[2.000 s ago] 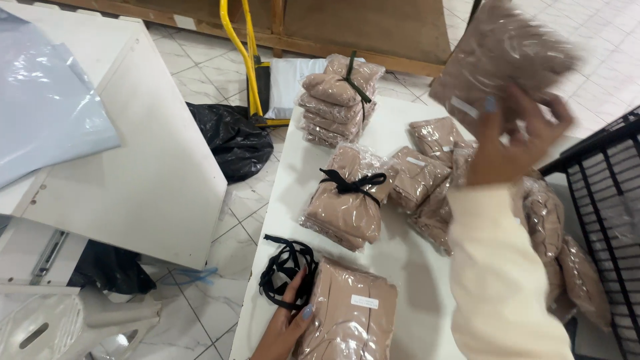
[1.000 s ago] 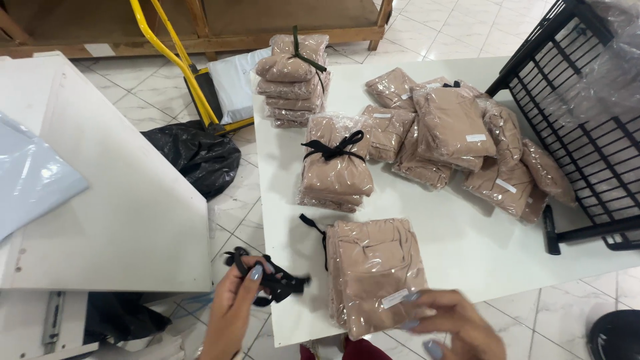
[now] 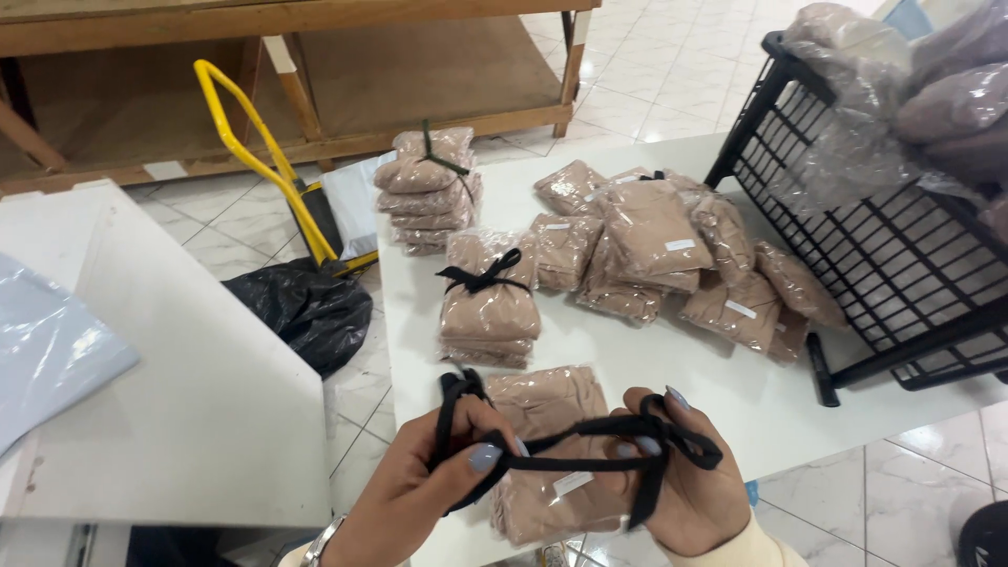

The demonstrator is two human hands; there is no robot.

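A black fabric strap (image 3: 579, 463) is stretched between both hands, looped and bunched at each end. My left hand (image 3: 449, 457) grips one end and my right hand (image 3: 685, 472) the other. Below and behind the strap lies a stack of beige garments in clear plastic bags (image 3: 543, 394), with a white label on its top bag. Just beyond it stands a bagged stack tied with a black bow (image 3: 482, 272). Farther back is a taller bagged stack (image 3: 429, 189) with a dark green tie. Several loose bagged beige garments (image 3: 654, 228) lie heaped to the right.
A black wire basket (image 3: 866, 299) holding plastic-wrapped items stands tilted at the right of the white table (image 3: 417, 339). At left are a white surface (image 3: 197, 378) with a pale plastic bag, a black plastic bag (image 3: 303, 307) and a yellow-handled cart (image 3: 260, 157). A wooden shelf (image 3: 425, 79) stands behind.
My right hand, which held a bagged garment two seconds ago, now holds the black strap. My left hand has brought the strap from the table's left edge to over the near stack.
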